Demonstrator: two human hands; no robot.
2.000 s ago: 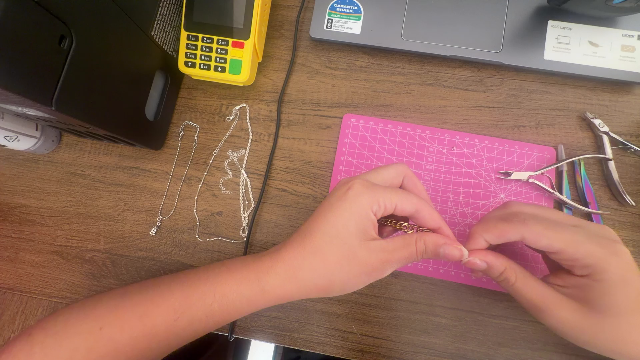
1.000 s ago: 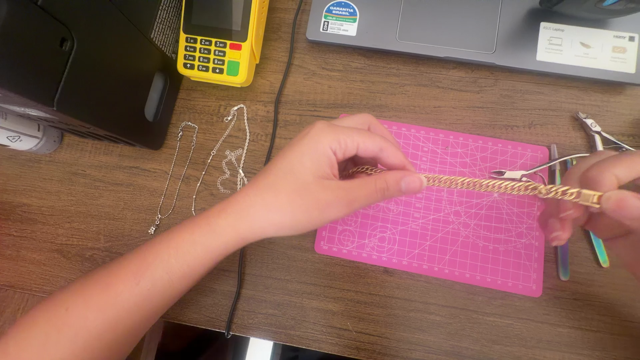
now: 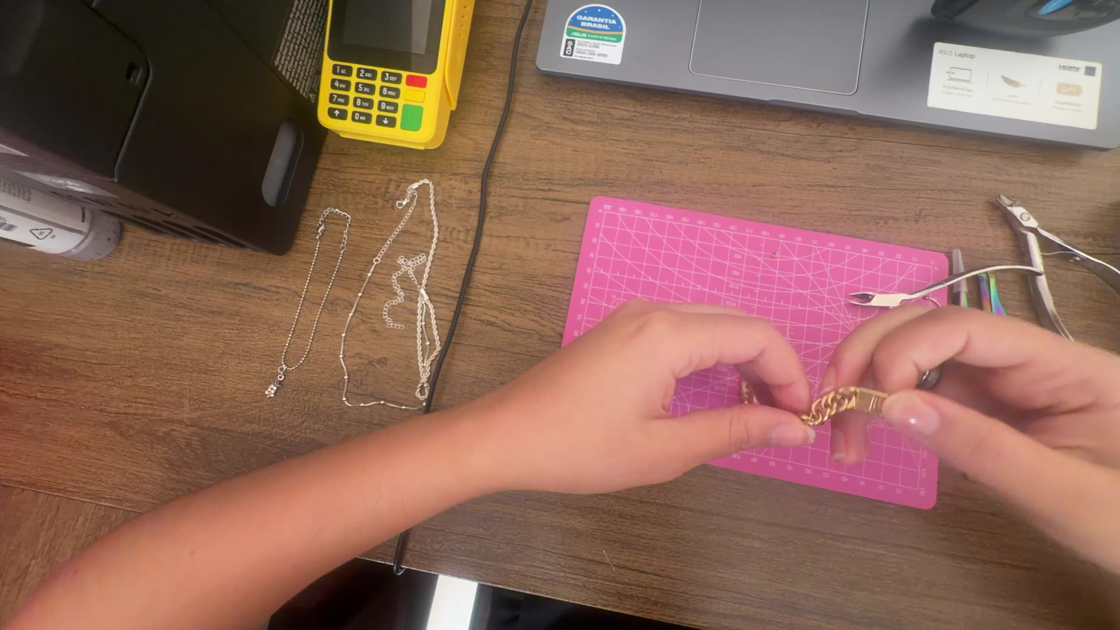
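A gold curb-link chain (image 3: 833, 406) with a flat box clasp is stretched between my hands over a pink cutting mat (image 3: 752, 254). My left hand (image 3: 691, 394) pinches its links between thumb and forefinger, and part of the chain shows behind those fingers. At the clasp end, my right hand (image 3: 971, 394) holds it by thumb and fingertips. The rest of the chain is hidden by the hands. Small metal nippers (image 3: 888, 298) lie with their jaws on the mat, just above my right hand. Another pair of nippers (image 3: 1032, 232) and tweezers (image 3: 989, 293) lie to the right.
Silver chains (image 3: 350, 324) and a thin silver chain with a small pendant (image 3: 302, 297) lie on the wooden table at left. A black cable (image 3: 477, 227) runs beside them. Behind are a yellow card terminal (image 3: 385, 122), a black device (image 3: 192, 114) and a grey laptop (image 3: 787, 96).
My right hand has come left toward my left hand. The gold chain, drawn out long between them one second ago, now shows only a short stretch there.
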